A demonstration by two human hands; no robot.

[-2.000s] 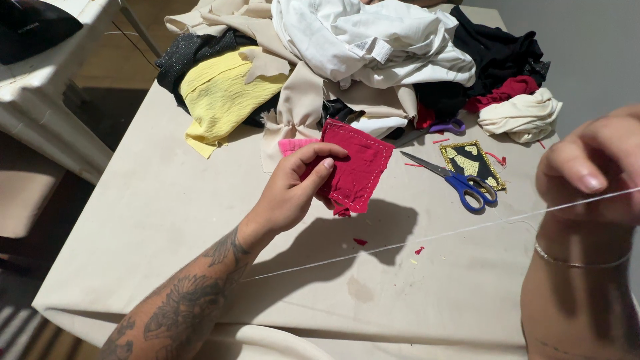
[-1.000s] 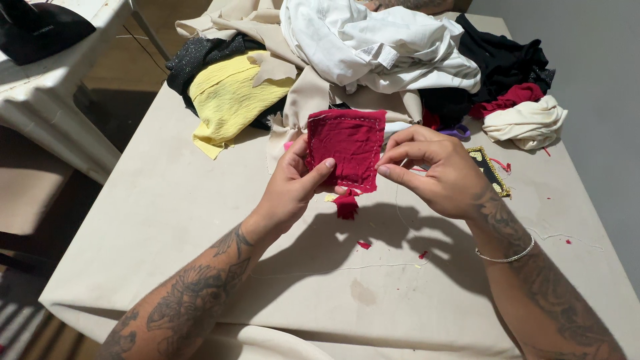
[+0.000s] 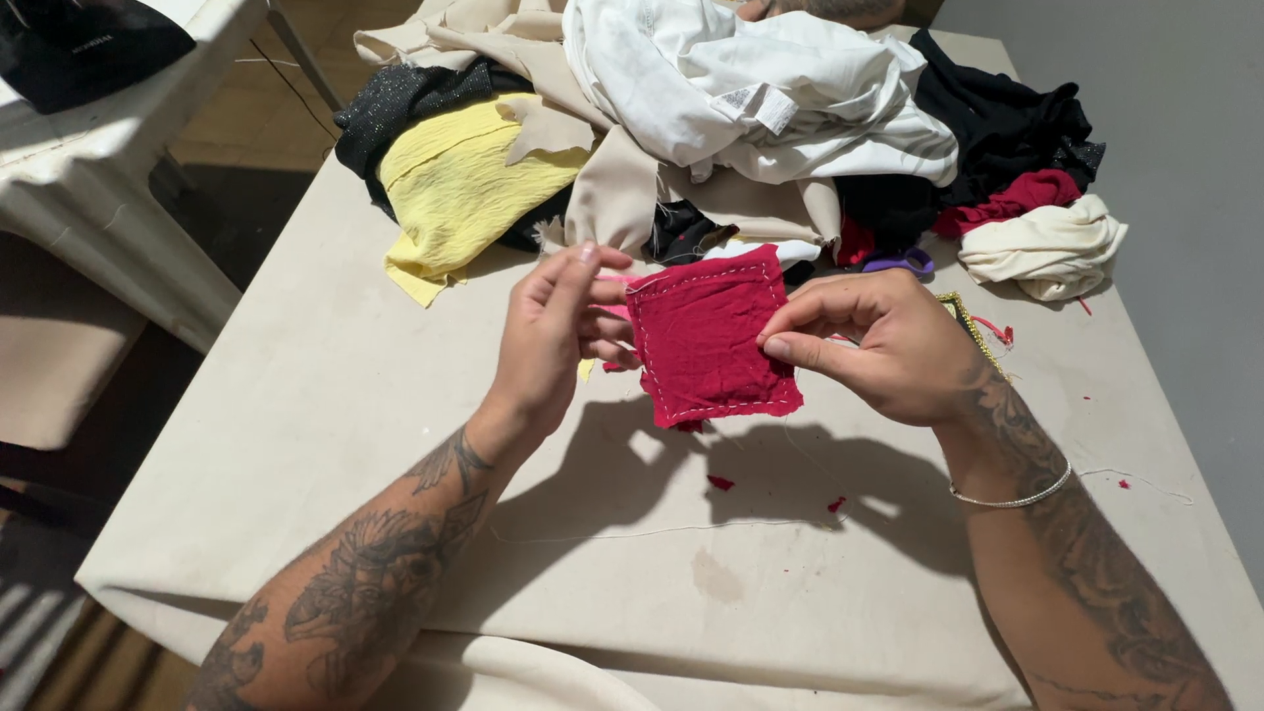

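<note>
A crimson fabric square [image 3: 706, 336] with white running stitches along its edges is held up over the table. My right hand [image 3: 869, 341] pinches its right edge between thumb and fingers. Just left of the square is my left hand [image 3: 568, 336], thumb and forefinger raised near its upper left corner, the other fingers spread; whether it grips a needle or thread cannot be made out. White thread [image 3: 671, 529] trails across the cloth-covered table below. Behind my right wrist, a black patch with a gold border [image 3: 973, 331] is partly hidden.
Heaped fabrics lie at the back: white cloth [image 3: 750, 89], yellow cloth [image 3: 474, 188], black cloth [image 3: 1007, 118] and a cream bundle [image 3: 1047, 247]. Purple scissor handles [image 3: 899, 262] show beside them. A black iron [image 3: 89, 49] stands on a white plastic table [image 3: 109, 128] at left. Red scraps [image 3: 721, 483] dot the cover.
My left hand has let go of the square's left edge, while my right hand now pinches its right edge. Earlier, my right hand was far right with the thread stretched taut.
</note>
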